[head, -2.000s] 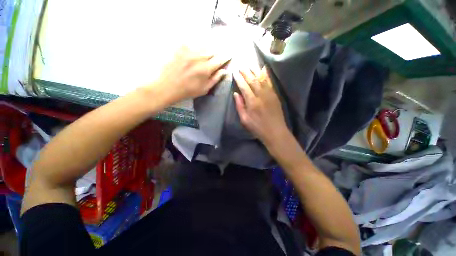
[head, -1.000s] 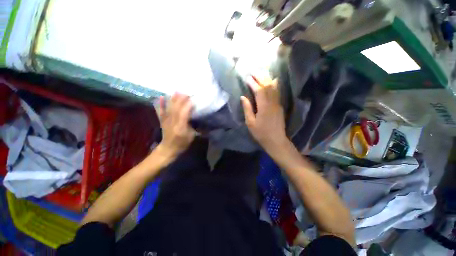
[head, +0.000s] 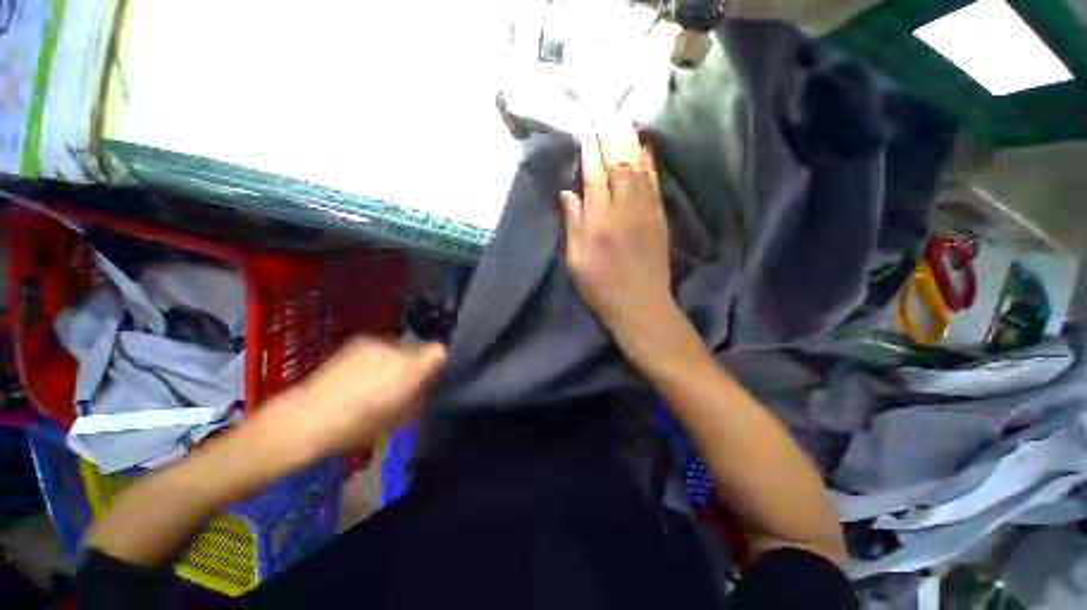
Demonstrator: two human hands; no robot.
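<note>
The dark grey garment panel (head: pixel 513 286) lies over the table's front edge and hangs toward my lap, with more folds on the right. My right hand (head: pixel 620 232) lies flat on it, fingers pointing at the brightly lit needle area (head: pixel 608 83). The fingers are slightly apart and the palm is down. My left hand (head: pixel 376 381) is blurred, below the table edge at the panel's left border; its fingers look closed, but whether they hold cloth cannot be told. The glare hides the detail around the needle.
A red basket (head: pixel 268 322) with grey and white pieces stands at left, above a blue basket (head: pixel 292 518) with a yellow one (head: pixel 221 554). Scissors (head: pixel 924 298) and a small packet (head: pixel 1019 307) lie at right. Cut pieces (head: pixel 954 453) are heaped below them. The machine's green-edged panel (head: pixel 995 48) is upper right.
My left hand has moved down and left, away from the table edge. The grey panel now lies spread flatter over the edge. My right hand has stayed near the needle area.
</note>
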